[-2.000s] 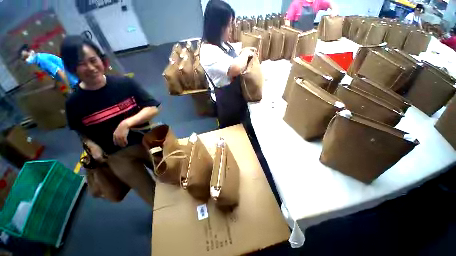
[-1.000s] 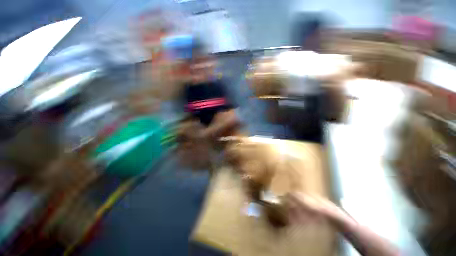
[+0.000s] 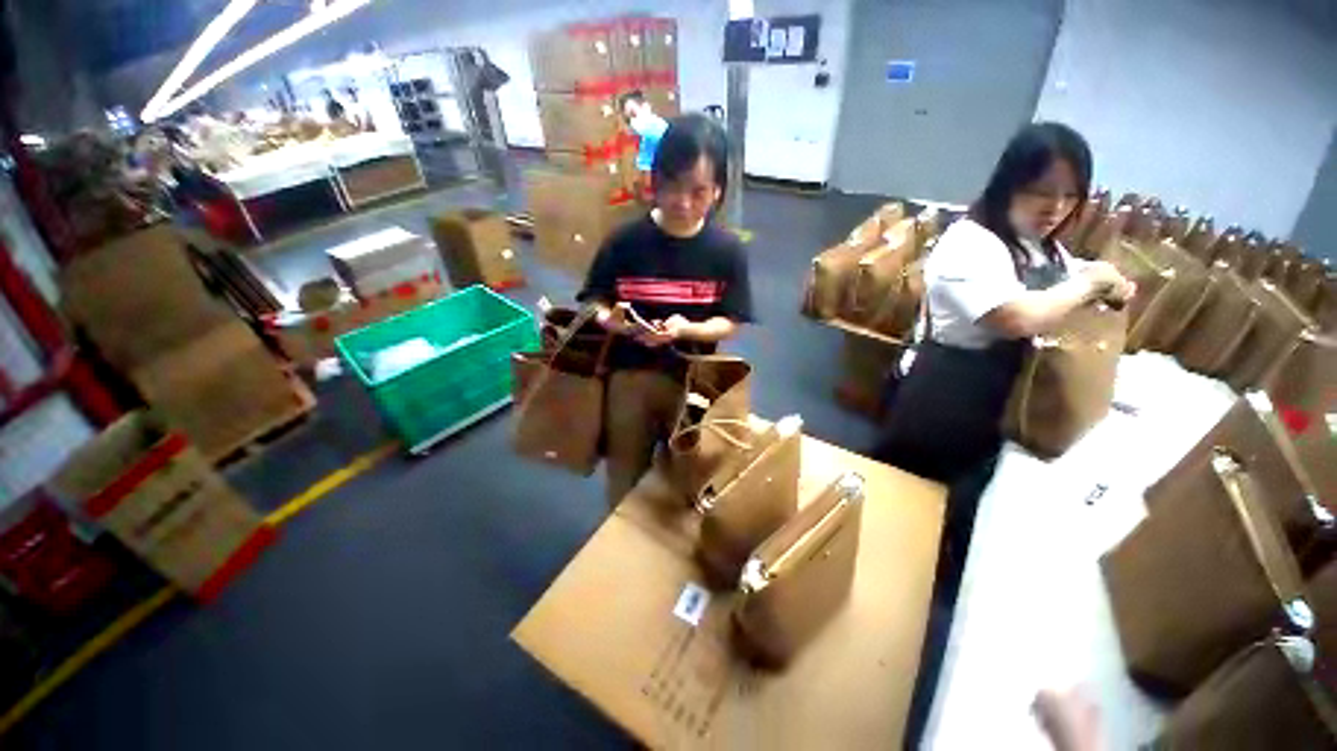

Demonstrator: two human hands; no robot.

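Observation:
Two stiff brown handbags stand upright on the cardboard sheet (image 3: 609, 638), a front one (image 3: 804, 584) and one behind it (image 3: 758, 511). Both have a pale line along the top. A brown tote with an open top (image 3: 713, 423) and looped handles stands behind them. My right hand (image 3: 1069, 719) is small, blurred and cut off by the bottom edge, over the white-covered table and apart from the bags on the cardboard. Its fingers cannot be made out. My left hand is not in view.
Upright brown bags crowd the white table (image 3: 1012, 631) on the right. A person in black with a brown bag stands behind the cardboard. A person in white holds a bag at the table. A green crate (image 3: 447, 379) and cartons (image 3: 161, 506) stand on the floor at left.
The view has swung left, so the bags and table sit further right. My right hand, blurred near the front bag one second ago, is now at the bottom edge over the white table.

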